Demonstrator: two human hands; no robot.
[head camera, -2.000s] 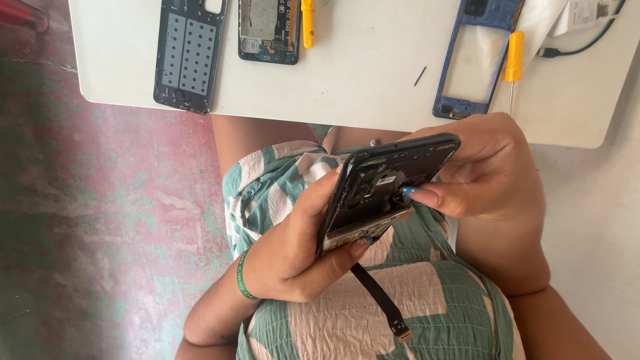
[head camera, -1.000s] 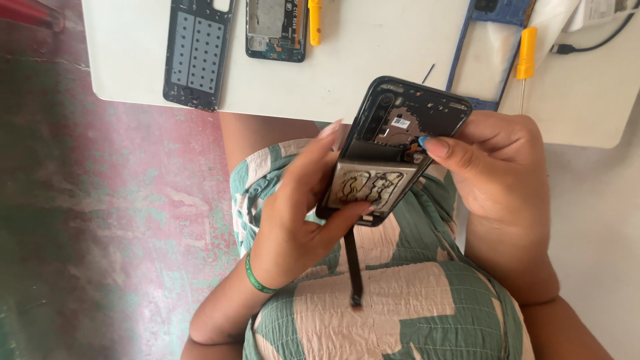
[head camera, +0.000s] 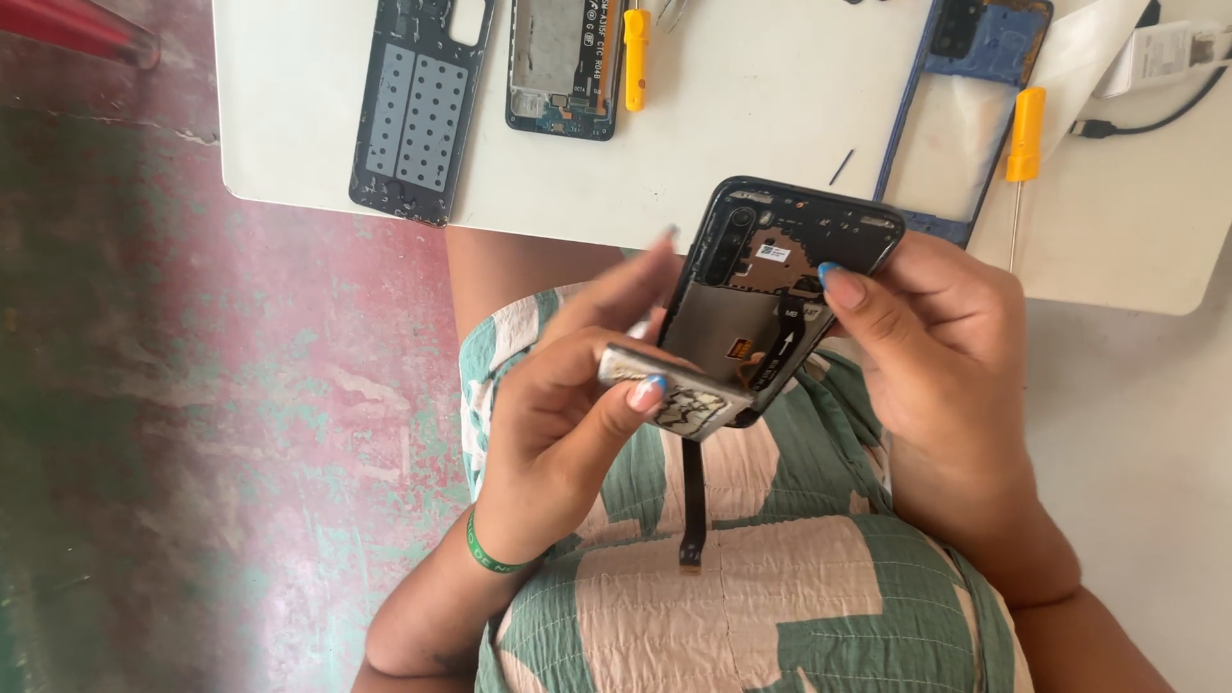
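Note:
My right hand (head camera: 924, 337) grips the upper right side of an opened smartphone (head camera: 808, 236), its thumb on the inner parts and its other fingers behind. The phone is tilted over my lap, with its camera module, brown shielding and an inner flex cable in view. A phone battery (head camera: 688, 399) with dark smeared glue on its face is pinched between the thumb and fingers of my left hand (head camera: 577, 404); it stands at an angle over the phone's lower end. From below hangs a loose black flex cable (head camera: 693, 500).
On the white table (head camera: 731, 115) lie a dark phone frame (head camera: 414, 115), a second opened phone (head camera: 563, 72), a yellow screwdriver (head camera: 635, 58), a blue phone frame (head camera: 910, 135), another yellow screwdriver (head camera: 1027, 135) over the edge, a thin dark sliver (head camera: 841, 166) and a white charger (head camera: 1155, 58) with a cable.
The battery, earlier lying close against the phone, is now lifted at an angle in my left hand, baring the compartment and inner flex cable. The phone's inner side has turned more toward the view.

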